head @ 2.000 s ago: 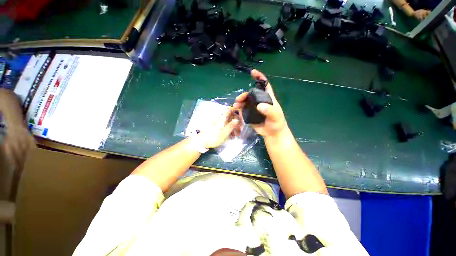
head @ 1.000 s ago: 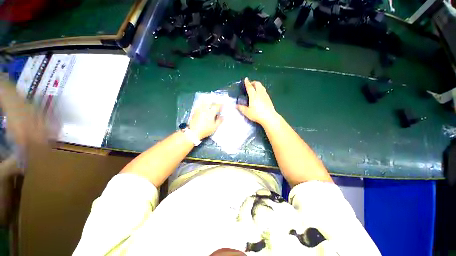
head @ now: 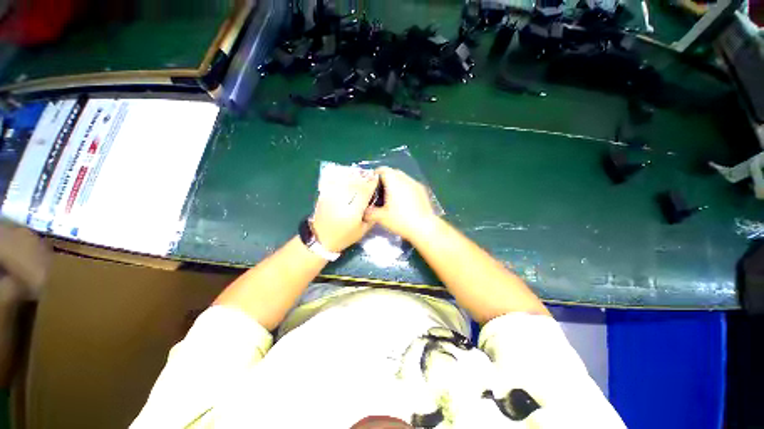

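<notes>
My left hand (head: 342, 205) and my right hand (head: 402, 201) are together over the green bench, just in front of me. A small part of a black power adapter (head: 379, 195) shows between them. Clear plastic bags (head: 420, 172) lie under and around my hands, with glare on the plastic below them. My right hand is closed around the adapter. My left fingers are at the bag's edge and the adapter. Whether the adapter is inside the bag is hidden by my hands.
A heap of black adapters (head: 369, 63) lies at the far side. Loose adapters (head: 674, 206) lie at the right. A white printed carton (head: 147, 176) is at the left, above brown cardboard (head: 126, 327). A blue bin (head: 666, 364) is below the bench. A person's blurred arm (head: 21, 260) is far left.
My right hand has moved left and towards me with the adapter and now meets my left hand. The other person's arm at the left has drawn back.
</notes>
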